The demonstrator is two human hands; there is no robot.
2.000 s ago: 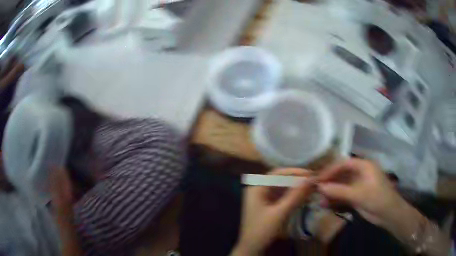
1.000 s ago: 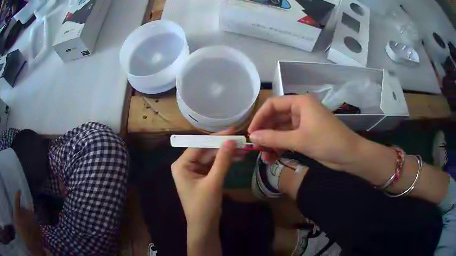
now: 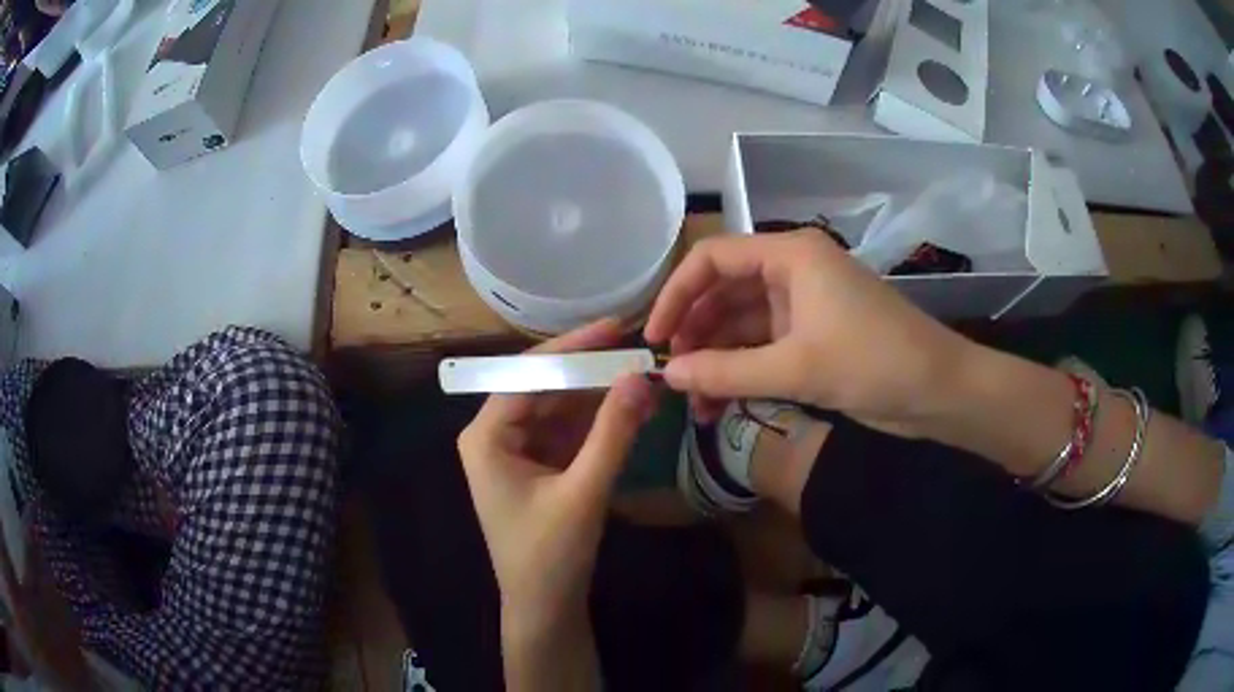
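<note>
My left hand [image 3: 548, 460] holds a narrow white strip board [image 3: 541, 373] level over my lap, near its right end, between thumb and fingers. The strip's plain white back faces up. My right hand [image 3: 798, 331] pinches the thin lead wires [image 3: 659, 362] at the strip's right end. The wires are mostly hidden by my fingertips; a bit of yellow and dark shows. Beyond the hands, a round white translucent cover [image 3: 568, 203] stands open side up at the table edge, touching a second white bowl [image 3: 393, 135] to its left.
An open parts box [image 3: 1069, 223] with dark coiled wires and clear plastic lies at the right table edge. Behind are a printed carton [image 3: 704, 52], a box insert [image 3: 931, 68] and a small white ring-like part [image 3: 1083, 104]. Another carton [image 3: 203, 81] stands left. A person's checked-cloth leg [image 3: 250, 473] is at left.
The camera view has steadied and shifted since the first frame. Since one second ago, the red wire has become mostly hidden at my right fingertips. Both hands keep their hold.
</note>
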